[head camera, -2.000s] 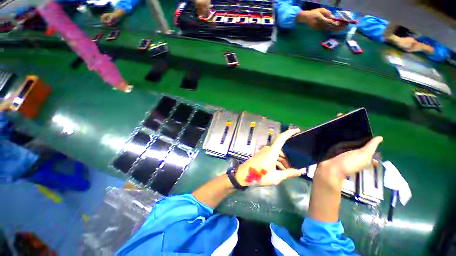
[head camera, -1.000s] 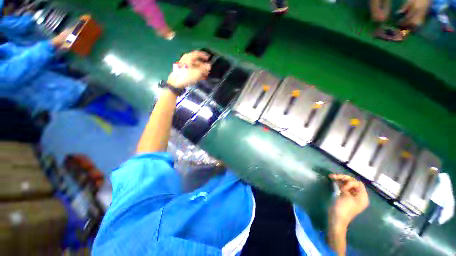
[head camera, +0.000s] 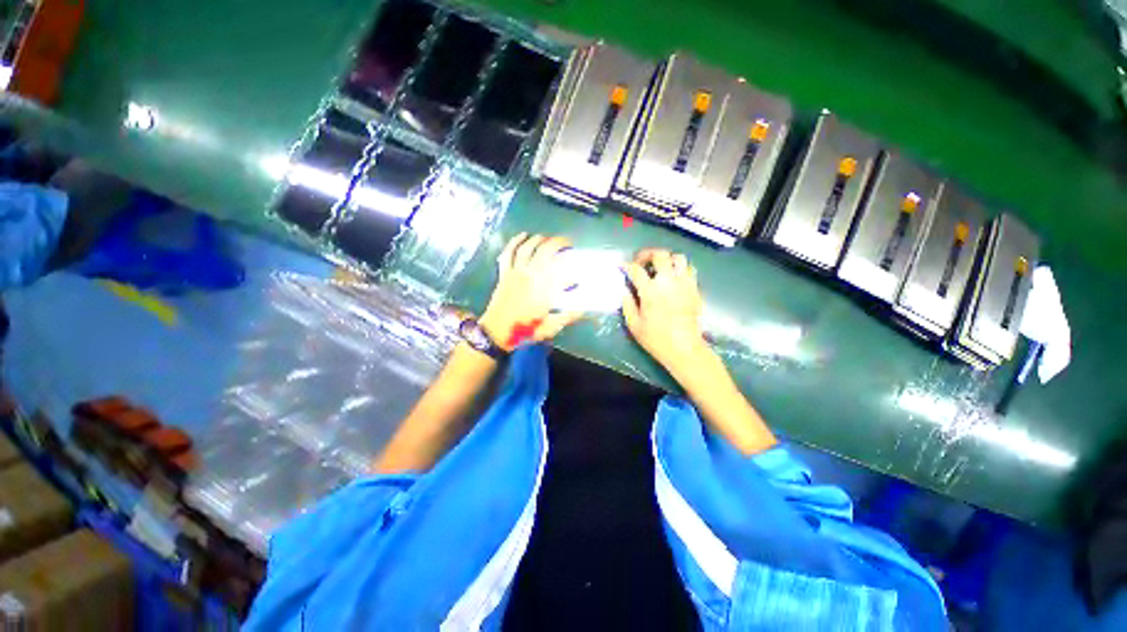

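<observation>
My left hand (head camera: 529,291), with a watch and a red mark on it, holds the left end of a palm-sized flat piece (head camera: 593,282). The piece is washed out white by glare, so its face cannot be read. My right hand (head camera: 665,304) has its fingers on the piece's right end. The piece lies low over the mat near the front edge. A clear blister tray (head camera: 460,99) with black screens sits behind and left. Glare hides its lower right pocket. Stacked display modules (head camera: 670,136), silver backs up with orange tabs, stand in a slanting row to the right.
A white cloth (head camera: 1046,324) and a slim black stick (head camera: 1017,378) lie at the row's right end. Crinkled clear trays (head camera: 328,395) are below the bench edge at left, with cardboard boxes (head camera: 68,590) lower down. Another person's blue sleeve (head camera: 30,228) shows at far left.
My left hand has come back from over the blister tray, and my right hand has joined it at the bright piece. The view has shifted. The black screen held earlier is no longer raised.
</observation>
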